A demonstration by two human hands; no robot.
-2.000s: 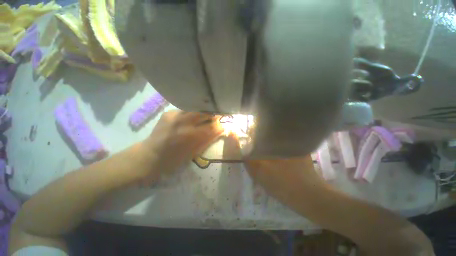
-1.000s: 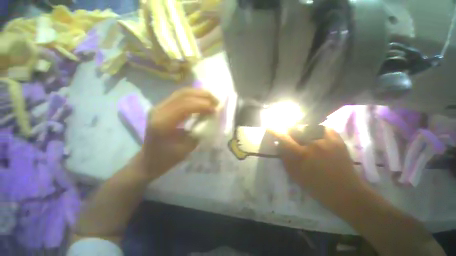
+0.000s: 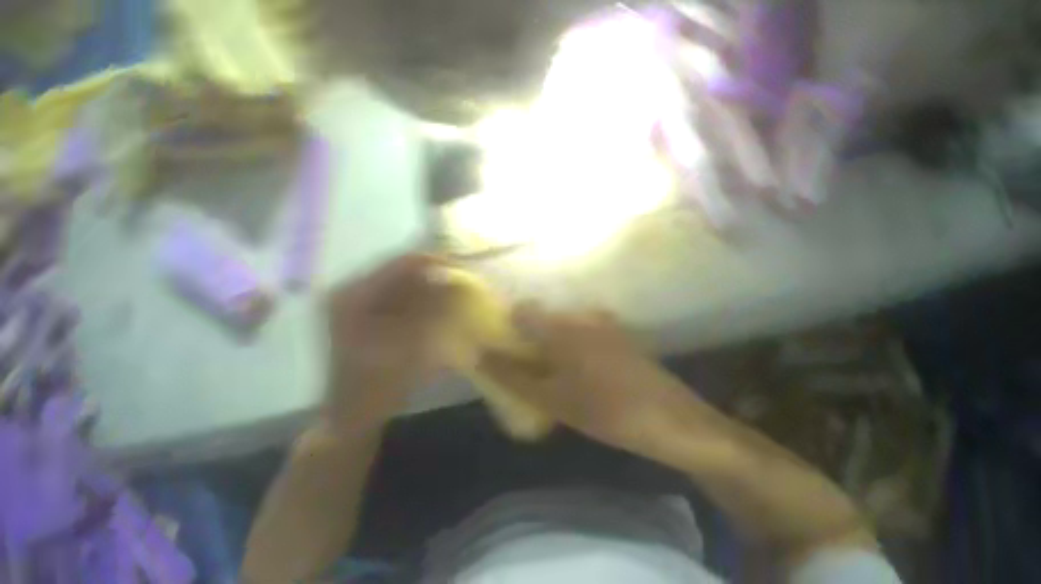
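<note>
The view is blurred. A yellow strip (image 3: 502,394) is held between both hands at the table's front edge, its lower end hanging past the edge. My left hand (image 3: 388,325) grips its upper left side. My right hand (image 3: 588,371) grips it from the right. The fingertips are smeared by motion. Two purple strips lie on the table to the left, one slanted (image 3: 211,274) and one nearly upright (image 3: 305,211). The needle area is hidden by the lamp's white glare.
The sewing machine head (image 3: 445,51) is dark at the top. Sewn purple and white pieces (image 3: 742,137) lie right of the glare. A purple and yellow cut-piece pile (image 3: 57,456) lines the left edge. A brownish heap (image 3: 856,422) sits below the table at right.
Both hands have moved from the needle area to the table's front edge and come together on the yellow strip. The view has tilted down, showing the wearer's white clothing.
</note>
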